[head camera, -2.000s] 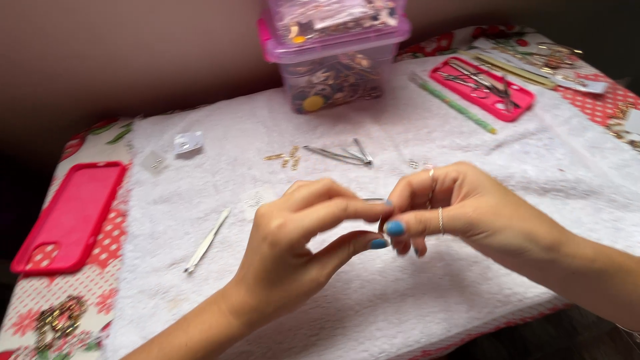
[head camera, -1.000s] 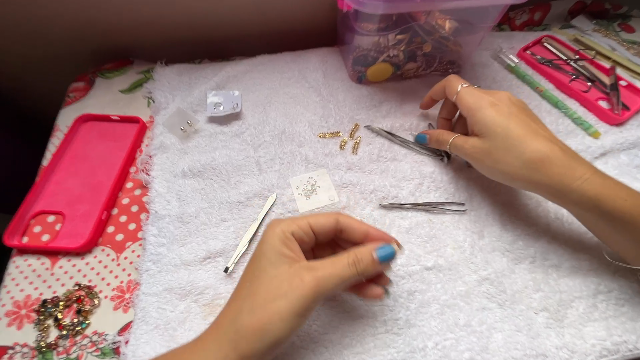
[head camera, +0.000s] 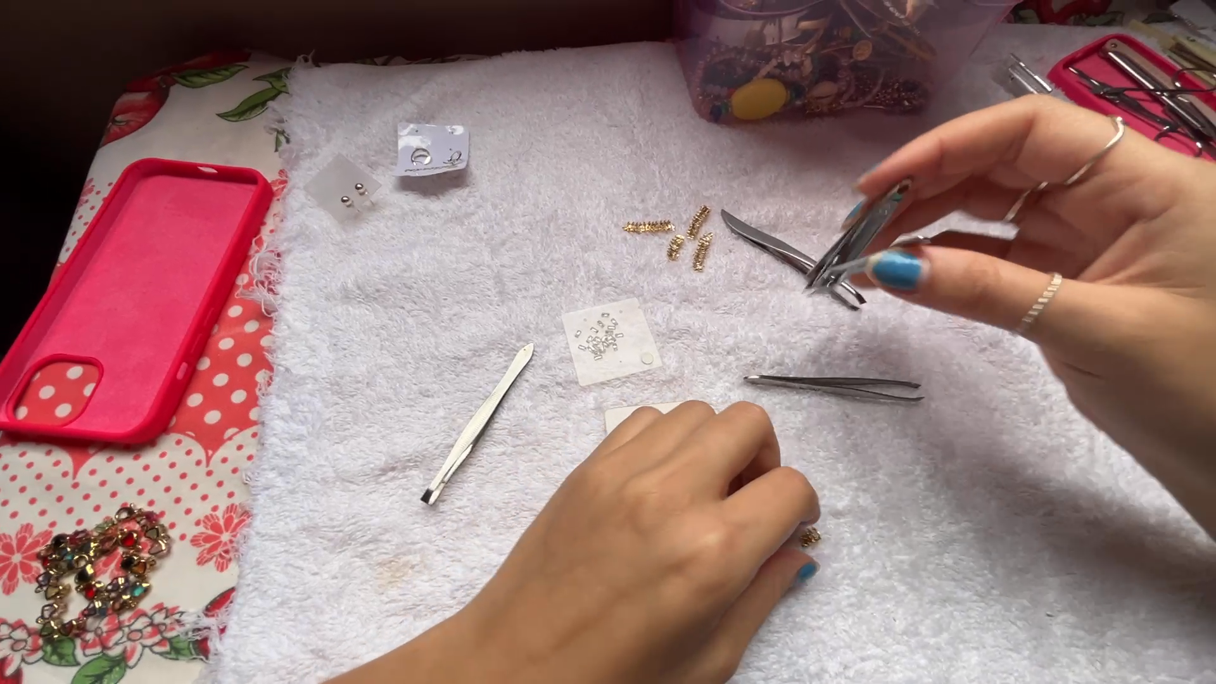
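Note:
My right hand (head camera: 1035, 228) holds a shiny metal nail clipper (head camera: 860, 233) between thumb and fingers, above a metal tool (head camera: 784, 249) lying on the white towel. My left hand (head camera: 693, 513) rests on the towel with curled fingers, over the edge of a whitish card (head camera: 622, 416); a small gold piece (head camera: 809, 537) shows beside its fingertips. What its fingers grip is hidden. Between the hands lie dark tweezers (head camera: 836, 385) and a small card of clear stones (head camera: 613, 340). White tweezers (head camera: 480, 423) lie left of my left hand, and several gold coiled pieces (head camera: 698, 233) lie farther back.
A pink phone case (head camera: 142, 294) and a jeweled chain (head camera: 104, 570) lie at the left. Two small earring cards (head camera: 432, 152) (head camera: 344, 187) are at the back. A purple plastic box (head camera: 807, 66) of jewelry stands behind, with a pink tray (head camera: 1121, 71) of metal tools at the right.
My right hand has lifted a metal tool from beside the gold pieces. My left hand has come down onto the towel. The view has moved closer.

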